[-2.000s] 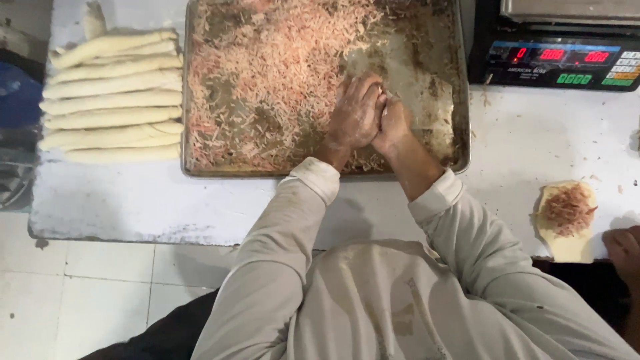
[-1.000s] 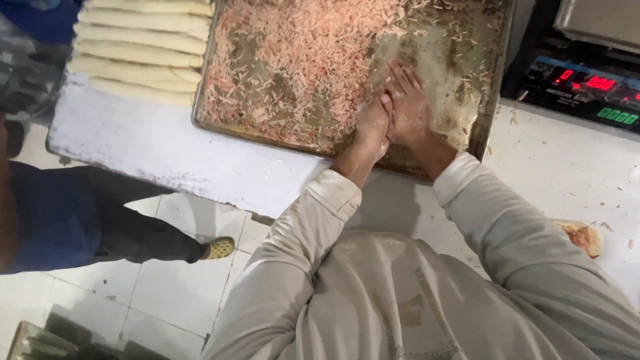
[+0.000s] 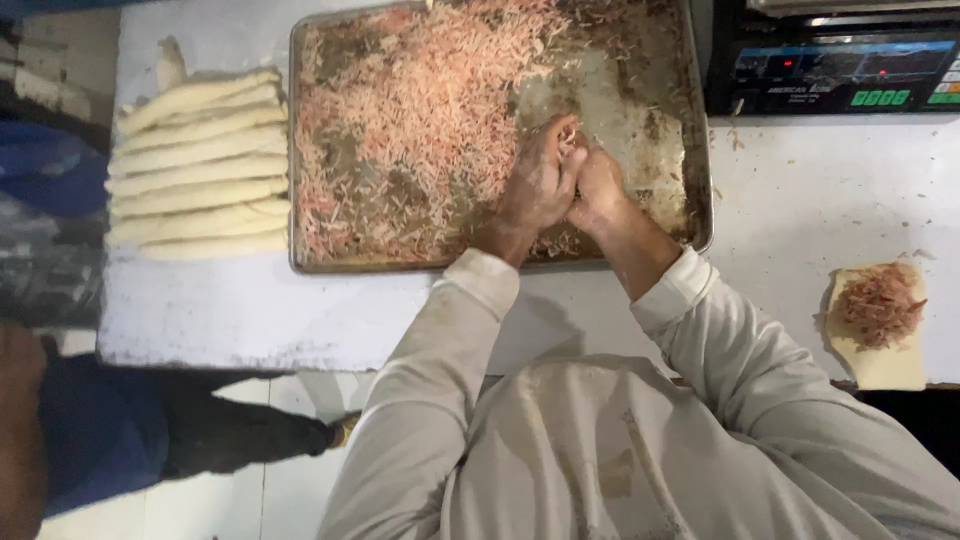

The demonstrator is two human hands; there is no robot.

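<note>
Pale and reddish shreds, perhaps shredded meat (image 3: pixel 442 97), are spread over a stained metal baking tray (image 3: pixel 688 150), thickest at its upper middle. My left hand (image 3: pixel 538 180) and my right hand (image 3: pixel 600 180) are pressed together above the tray's lower right part. A few shreds show between the fingers near the top of the clasp; how much lies inside the hands is hidden. Left of the tray, several long dough strips (image 3: pixel 199 172) lie side by side on the white table. A flat dough piece (image 3: pixel 889 367) bearing a heap of reddish shreds (image 3: pixel 879 304) is at the table's right front edge.
A digital scale (image 3: pixel 832 75) stands at the upper right, behind scattered crumbs. The white table's front edge (image 3: pixel 225 360) runs below the tray. At the lower left, another person (image 3: pixel 105 435) in blue and dark clothing stands on the tiled floor.
My hands, flatter against each other a second ago, are now cupped together with shreds showing between them. The person at the left, absent from the oldest frame, is in view. The view has shifted.
</note>
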